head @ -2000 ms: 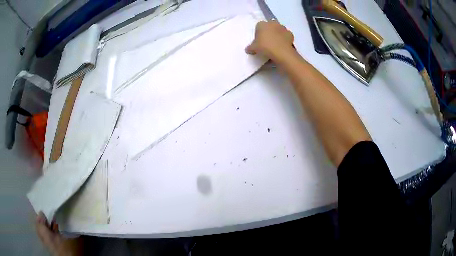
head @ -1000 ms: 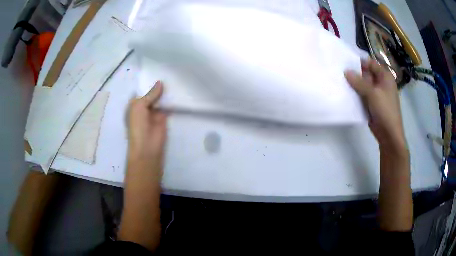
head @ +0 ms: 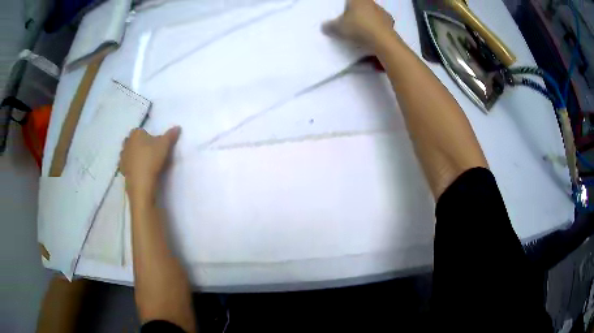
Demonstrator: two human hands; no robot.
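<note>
A white fabric panel (head: pixel 319 201) lies flat along the front of the table, its back edge slightly frayed. Behind it lies another white panel (head: pixel 260 71), hard to tell from the table. My right hand (head: pixel 361 25) is on this back panel's far right part; whether its fingers pinch the cloth cannot be told. My left hand (head: pixel 148 155) is low over the table at the left, thumb apart from the fingers, beside the stiff white pattern piece (head: pixel 84 169). A bit of red handle (head: pixel 374 62) shows by my right forearm.
The steam iron (head: pixel 462 58) lies on its dark rest at the right, with blue hoses behind it. A brown strip (head: pixel 75 123) and a folded white bundle (head: pixel 99 31) are at the left. A small cream piece (head: pixel 107 227) lies near the front left edge.
The panel that both my hands held up a second ago is no longer raised; a panel now lies at the front. My right hand has moved back and left, my left hand left.
</note>
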